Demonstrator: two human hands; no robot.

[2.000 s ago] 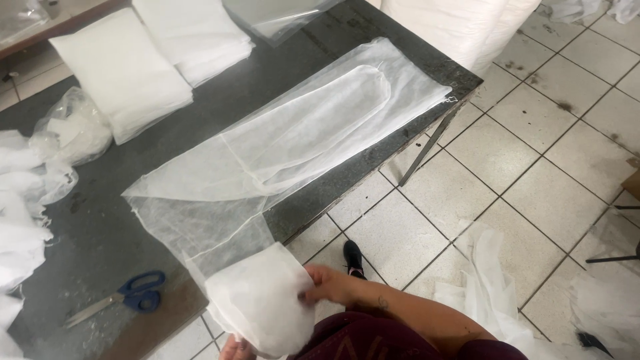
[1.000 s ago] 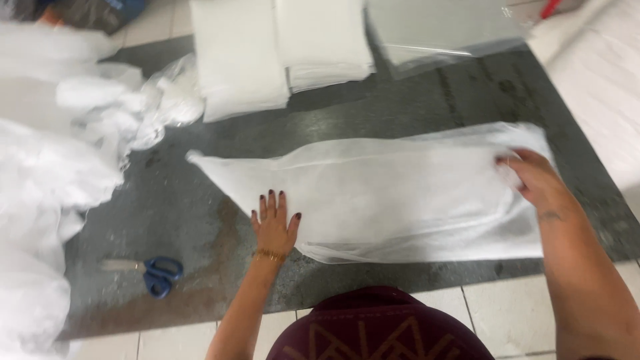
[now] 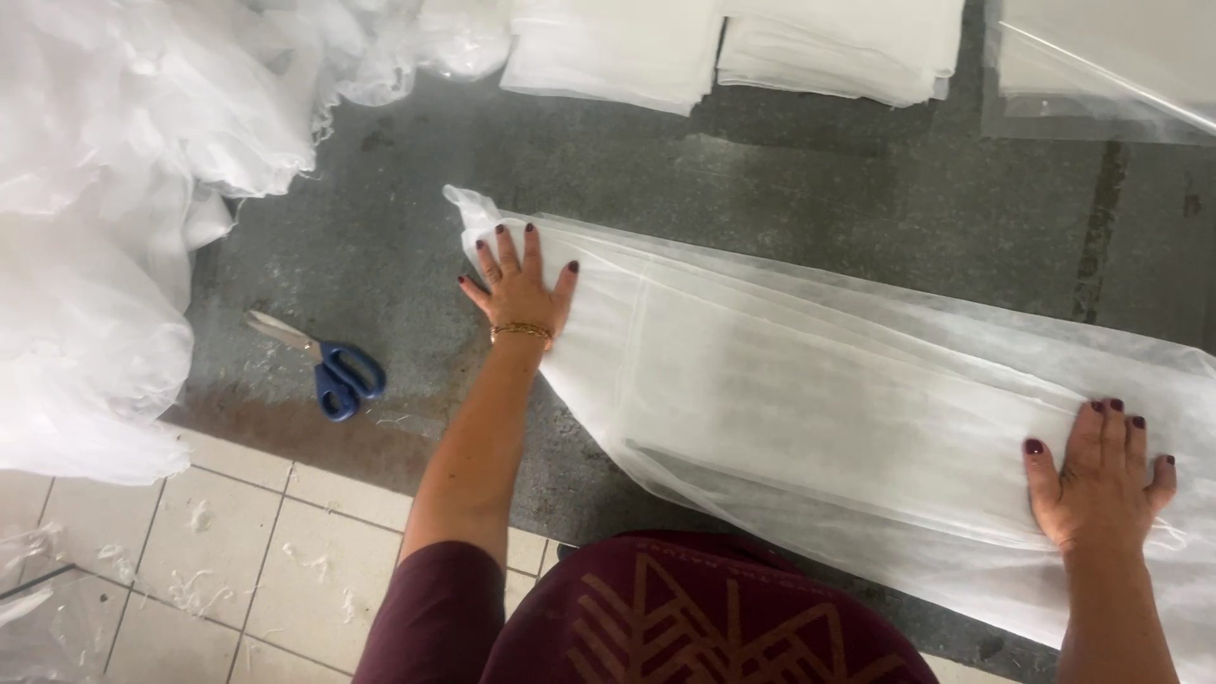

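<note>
A long piece of sheer white fabric (image 3: 817, 380) lies in layers across the dark tabletop (image 3: 589, 152), running from the centre to the right edge of the view. My left hand (image 3: 521, 290) rests flat on its narrow left end, fingers spread, just below a small twisted corner. Farther right, my right hand (image 3: 1102, 475) presses on the fabric, palm down and fingers apart, with loose threads beside the wrist. Neither hand grips anything. Scissors with blue handles (image 3: 347, 380) lie on the table to the left of my left forearm, their blades pointing up and left.
A large heap of white gauzy fabric (image 3: 104, 218) covers the left side and hangs over the table's edge. Two folded white stacks (image 3: 608, 47) (image 3: 841, 47) and a clear plastic sheet (image 3: 1102, 76) lie along the back. Thread scraps litter the tiled floor (image 3: 313, 560).
Two seconds ago both hands held a bunched end of the fabric at the near table edge; one second ago it was spread out with my right hand at its far right. Now both hands lie flat on it.
</note>
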